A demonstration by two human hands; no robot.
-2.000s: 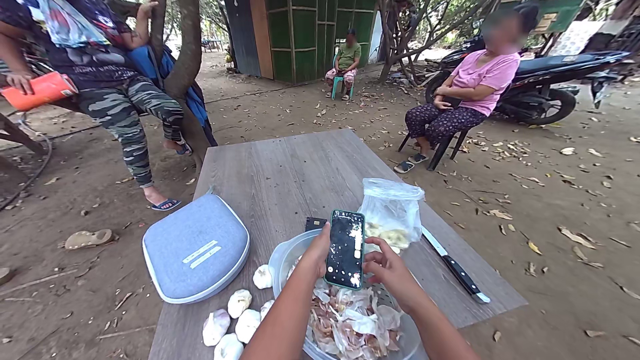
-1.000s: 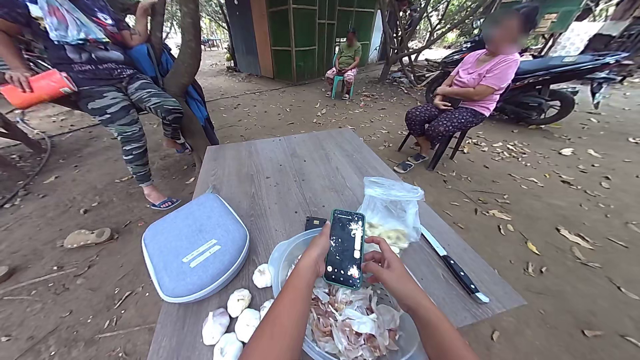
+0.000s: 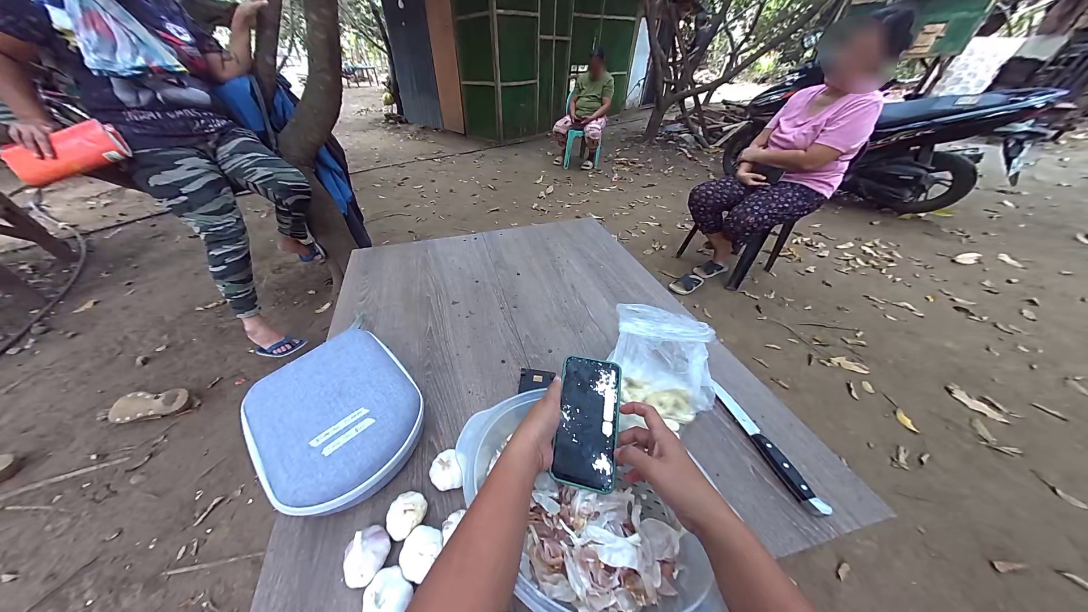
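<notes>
My left hand [image 3: 537, 429] grips the left edge of a smartphone [image 3: 586, 423] in a green case, its dark screen showing glare. At the phone's right edge is my right hand [image 3: 659, 450], fingers bent; whether it also grips the phone is unclear. Below both hands stands a clear plastic bowl [image 3: 469, 438] heaped with papery garlic skins [image 3: 599, 544]. A clear plastic bag [image 3: 663, 348] with pale peeled cloves lies just beyond the bowl. Several garlic bulbs [image 3: 365, 555] sit left of it. To the right rests a knife [image 3: 782, 465] with a black handle.
A blue-grey zip case [image 3: 336, 425] lies on the wooden table's [image 3: 459, 280] left side, and a small black object [image 3: 535, 379] behind the bowl. One person [image 3: 221, 153] is near a tree at left, another [image 3: 795, 161] sits at right, a third [image 3: 585, 106] farther back. A motorcycle [image 3: 935, 136] stands behind.
</notes>
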